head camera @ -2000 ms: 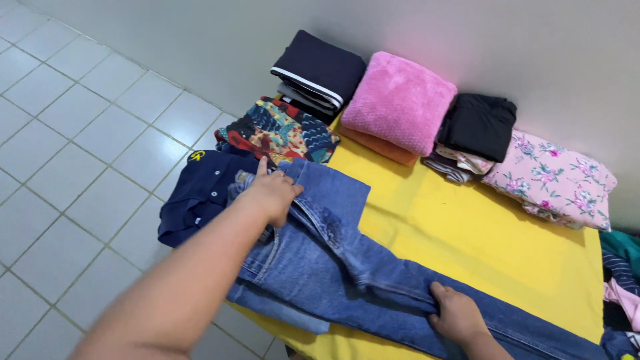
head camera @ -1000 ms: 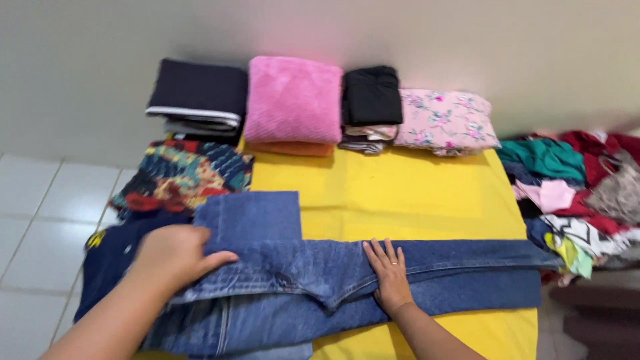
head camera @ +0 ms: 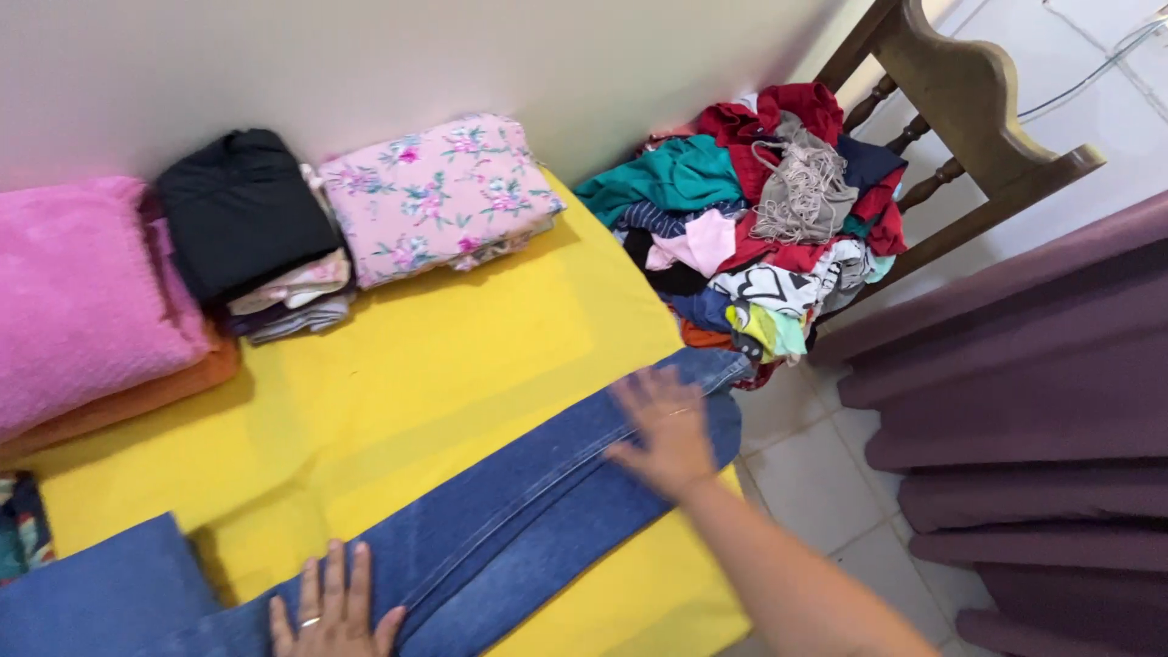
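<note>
A pair of blue jeans (head camera: 511, 493) lies lengthwise across a yellow cloth surface (head camera: 438, 383), one leg over the other, with the leg ends at the surface's right edge. My left hand (head camera: 336, 607) rests flat on the denim at the bottom of the view, fingers spread, a ring on one finger. Over the lower leg part, near the hems, is my right hand (head camera: 664, 429), slightly blurred, fingers apart and palm down. Neither hand grips anything. The waist of the jeans is out of view. Folded blue denim (head camera: 100, 584) lies at the lower left.
Along the wall sit a folded pink fleece blanket (head camera: 87, 301), a stack topped by black fabric (head camera: 242, 214) and a folded floral cloth (head camera: 438, 196). A heap of mixed clothes (head camera: 684, 178) lies beyond the right edge, by a wooden chair-like frame (head camera: 958, 91) and a purple curtain (head camera: 1022, 411).
My right hand has moved right along the jeans toward the hems. My left hand, earlier near the waist end, now lies open on the legs. The view has swung right.
</note>
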